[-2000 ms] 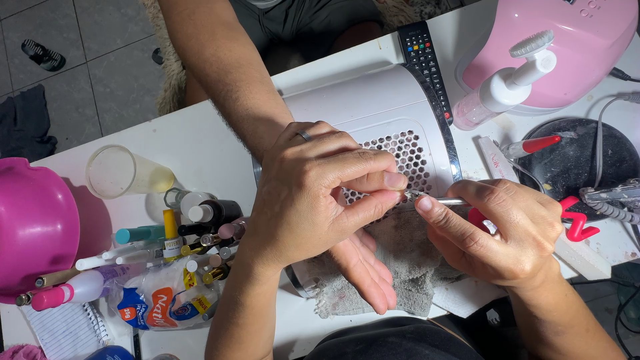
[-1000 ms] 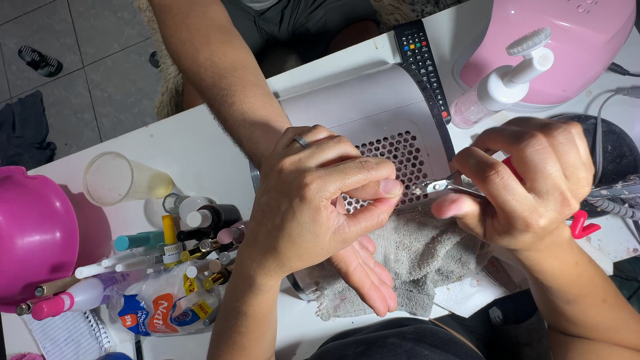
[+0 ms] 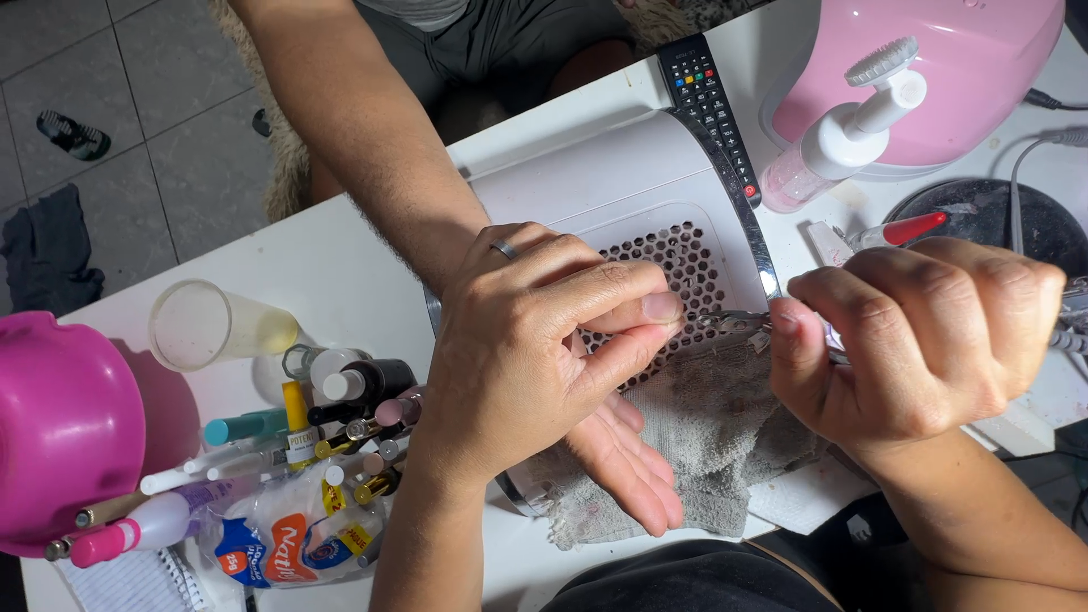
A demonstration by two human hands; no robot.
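Note:
My left hand (image 3: 544, 340), with a ring on one finger, pinches a fingertip of the other person's hand (image 3: 625, 463) over the white nail dust collector (image 3: 586, 178) and its perforated grille (image 3: 693, 246). My right hand (image 3: 918, 340) is closed around metal cuticle nippers (image 3: 735, 320), whose jaws point left, close to the pinched fingertip. Whether the jaws touch it I cannot tell. A grey towel (image 3: 697, 425) lies under the hands. The other person's forearm (image 3: 374, 136) reaches in from the top; most of their fingers are hidden by my left hand.
A plastic cup (image 3: 191, 323), nail polish bottles (image 3: 374, 382), a cotton bag (image 3: 289, 535) and a magenta bowl (image 3: 64, 433) stand at left. A remote control (image 3: 710, 115), a pump bottle (image 3: 824, 157), a pink nail lamp (image 3: 918, 68) and a black round dish (image 3: 994, 221) are at right.
Two seconds ago my right hand held a thin metal tool at the fingertip; one second ago it held the nippers. My left hand keeps its pinch.

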